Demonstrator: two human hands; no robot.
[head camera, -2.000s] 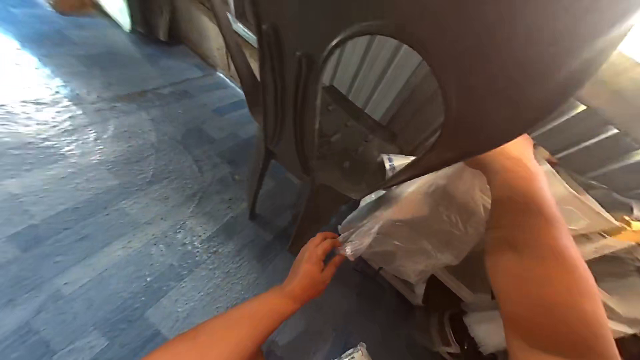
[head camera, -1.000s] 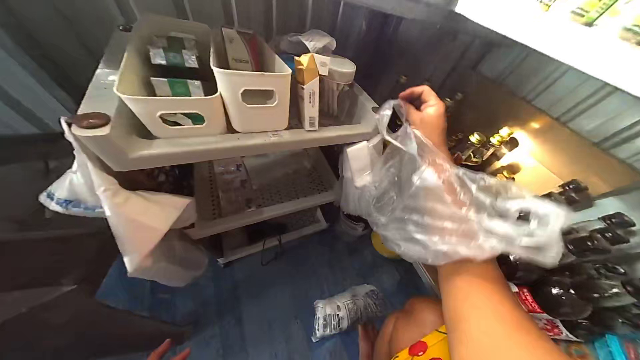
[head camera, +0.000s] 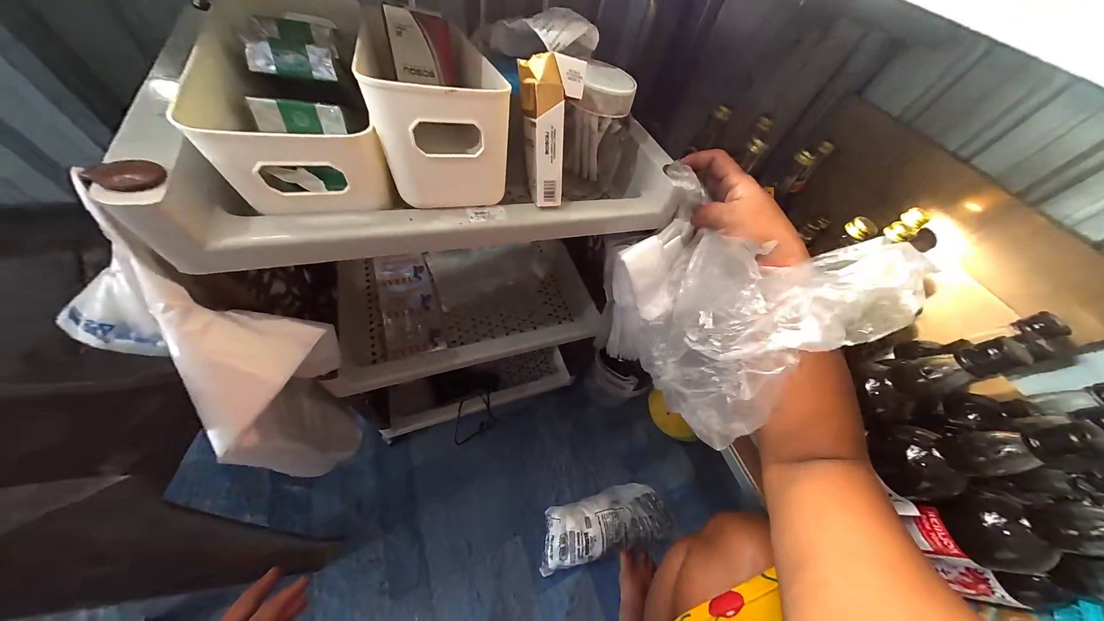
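Note:
My right hand (head camera: 746, 203) is at the right front corner of the cart's top shelf (head camera: 414, 231), its fingers closed on the gathered top of a clear plastic bag (head camera: 724, 319). The bag hangs down over my forearm, beside white plastic bags (head camera: 642, 285) at the same corner. Only the fingertips of my left hand (head camera: 269, 601) show at the bottom edge, low over the floor, apart from one another with nothing seen in them. A plastic-wrapped packet (head camera: 604, 524) bearing writing lies on the blue floor near my foot.
Two white bins (head camera: 297, 168), (head camera: 444, 138), a small carton (head camera: 545, 138) and a lidded clear jar (head camera: 604, 112) stand on the cart. A white bag (head camera: 233, 371) hangs at its left corner. Dark bottles (head camera: 975, 440) crowd the right. A dark chair part (head camera: 95, 517) is at left.
The view has swung from the chair to the cart. My left hand, earlier touching a clear bag, is now low and away from it. Over the last second my right hand stays at the cart corner.

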